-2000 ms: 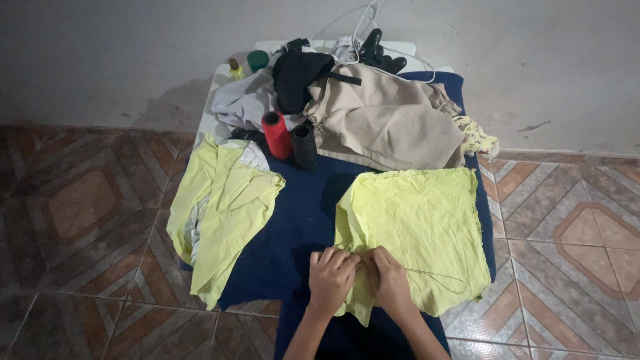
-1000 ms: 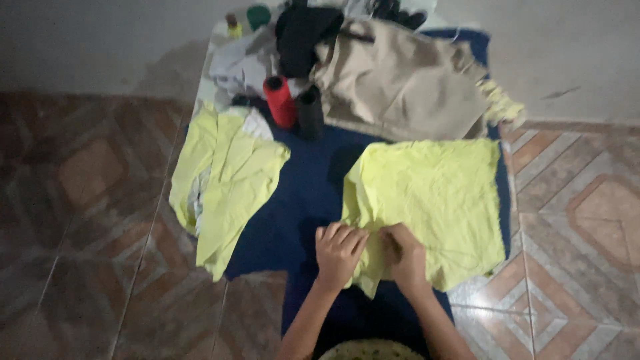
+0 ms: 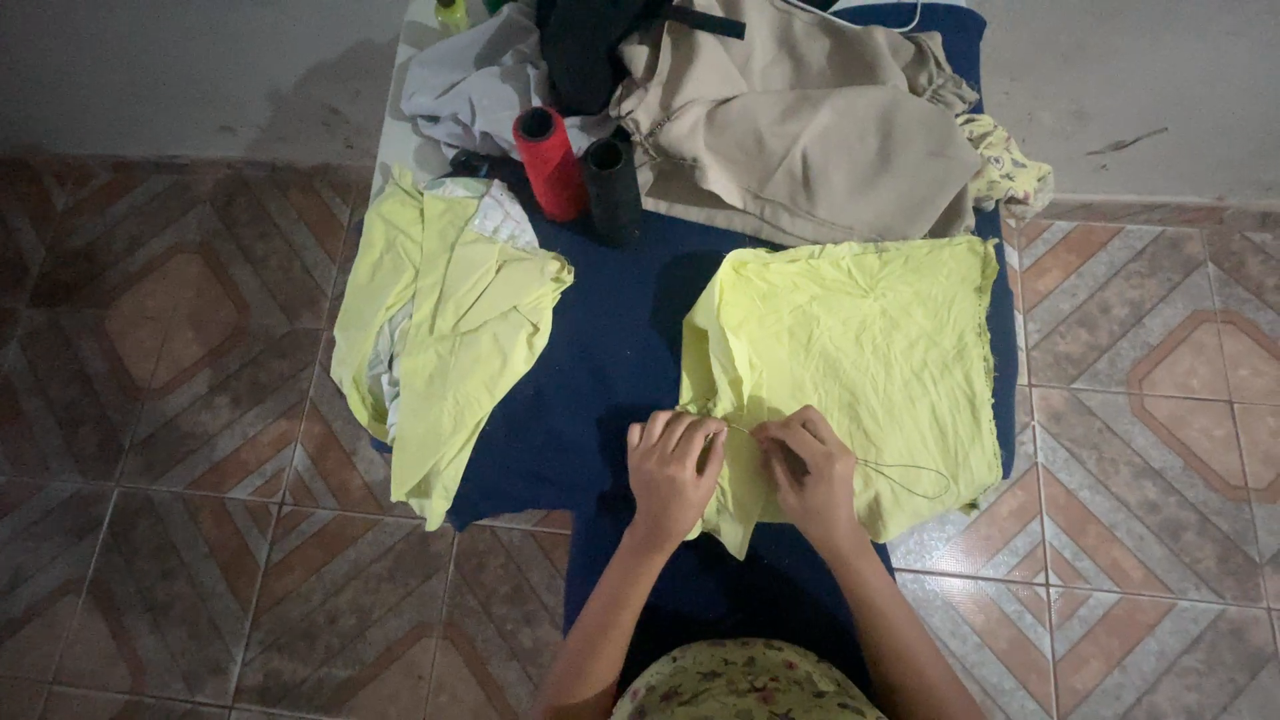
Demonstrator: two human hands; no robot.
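A crumpled yellow cloth piece (image 3: 880,350) lies on the dark blue cloth (image 3: 600,330), at the right. My left hand (image 3: 675,470) pinches its folded left edge between thumb and fingers. Just to the right, my right hand (image 3: 810,470) has its fingertips together on a fine strand that runs toward my left hand; whether this is a needle or thread I cannot tell. A dark thread (image 3: 915,480) loops out over the yellow cloth to the right of my right hand. Another yellow cloth piece (image 3: 460,340) lies folded at the left.
A red thread cone (image 3: 552,170) and a black thread cone (image 3: 612,195) stand behind the bare blue area. Beyond them are a beige garment (image 3: 800,120), a grey cloth (image 3: 475,85) and a black cloth (image 3: 590,60). Patterned floor tiles (image 3: 180,320) surround the covered table.
My right hand has shifted slightly away from my left hand, and a strand now shows between them. My left hand stays at the cloth's folded edge. The view has moved.
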